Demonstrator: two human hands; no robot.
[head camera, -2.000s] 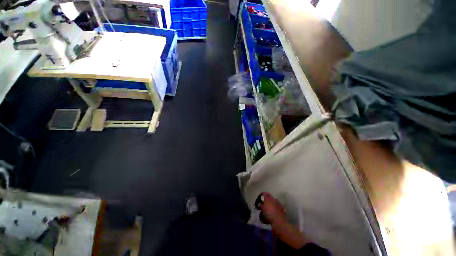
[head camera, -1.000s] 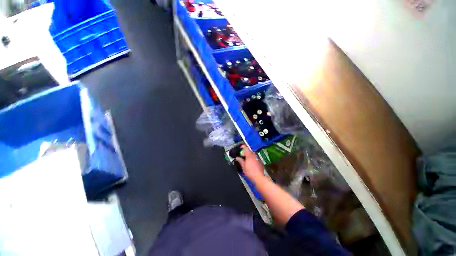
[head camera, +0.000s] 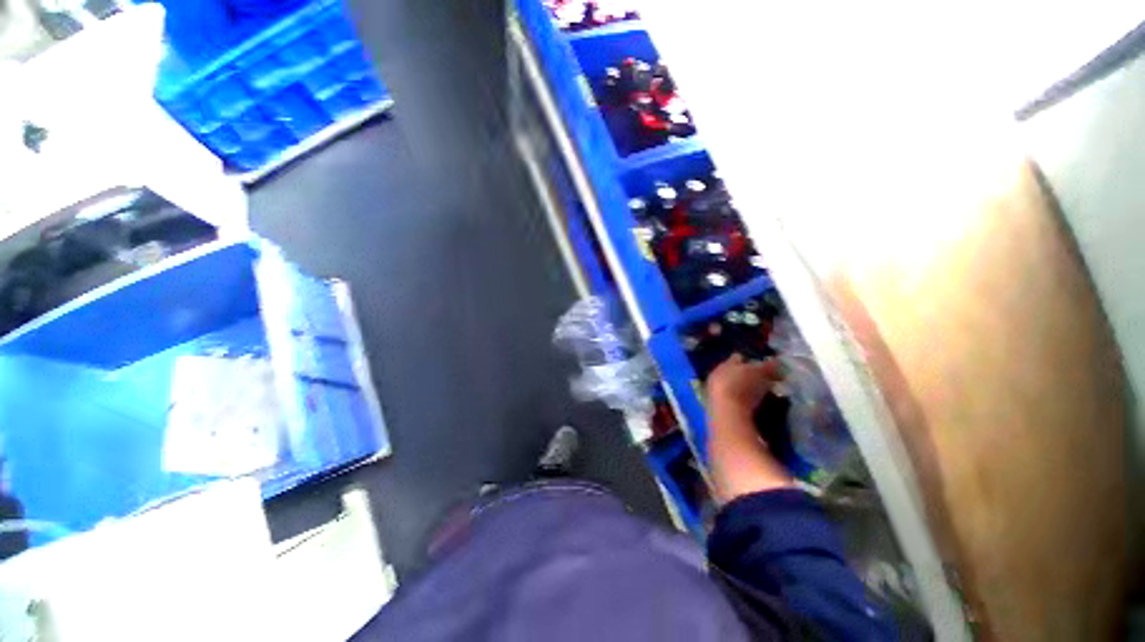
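Observation:
My right hand reaches down into a blue bin at the right, among small black items with pale round ends. Its fingertips are partly hidden, so I cannot tell whether it grips one. Another blue bin just beyond holds similar black and red items. My left hand is not in view.
More blue bins stand in line toward the top. Clear plastic bags hang beside them. A long white-edged board runs along the right. A large blue crate is at the left, another beyond. Dark floor lies between.
My right hand has moved from the aisle side of the shelf, where it held a small black item, into the bin of black items. The view has shifted too.

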